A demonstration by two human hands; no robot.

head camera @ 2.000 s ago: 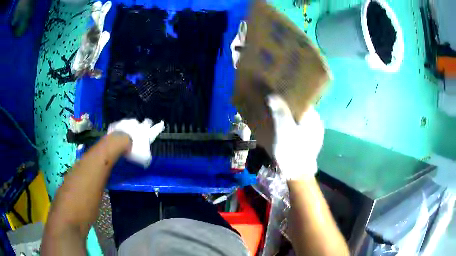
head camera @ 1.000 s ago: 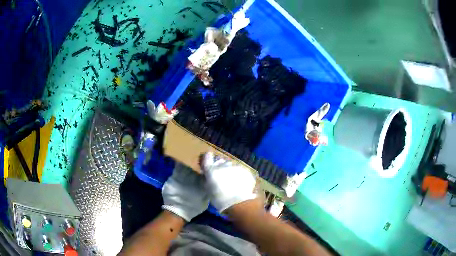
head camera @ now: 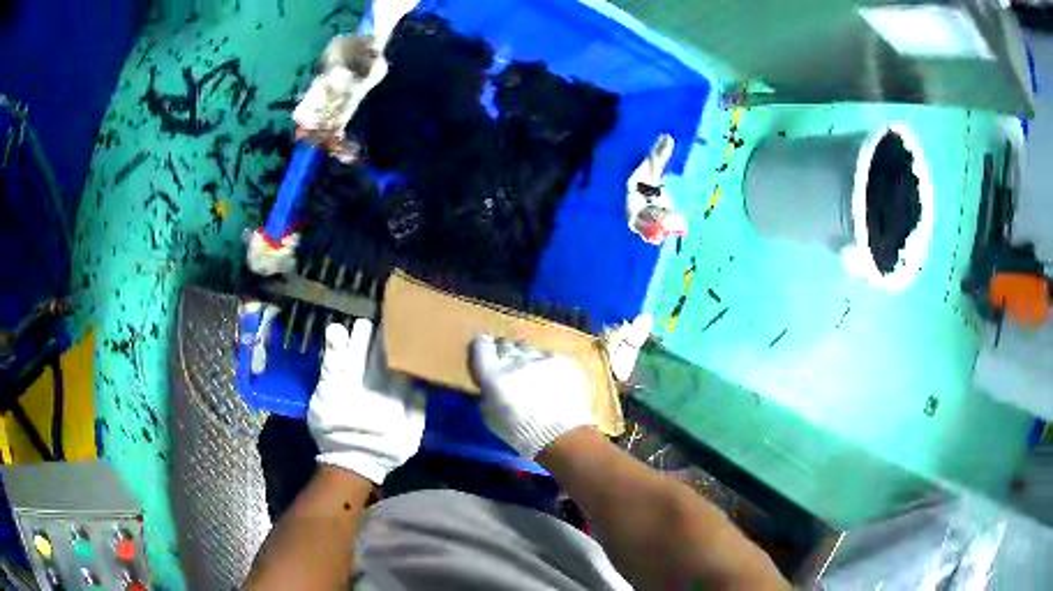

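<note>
The dark core bar [head camera: 331,296] lies across the near part of the blue parts tub [head camera: 600,260]; bare pins show on both sides of its left part. The brown cardboard pad [head camera: 437,335] lies over the bar's middle and right part and hides it. My right hand [head camera: 534,390], in a white knit glove, grips the pad's near edge. My left hand [head camera: 367,398], also gloved, is at the pad's left end with its fingertips just below the bar; part of it is hidden by the pad. Black moulded rubber parts [head camera: 462,173] are heaped in the tub.
Rags or gloves [head camera: 344,87] are tied on the tub's rim. A grey bucket [head camera: 803,191] with black bits lies at the right. A push-button box [head camera: 79,520] is at the lower left, a metal tread plate [head camera: 219,427] beside it. Black scraps litter the green floor [head camera: 139,254].
The pad was raised at the right, off the bar; it came down onto it and now sits nearer its right end. My left hand shows more, at the pad's left. The view has turned.
</note>
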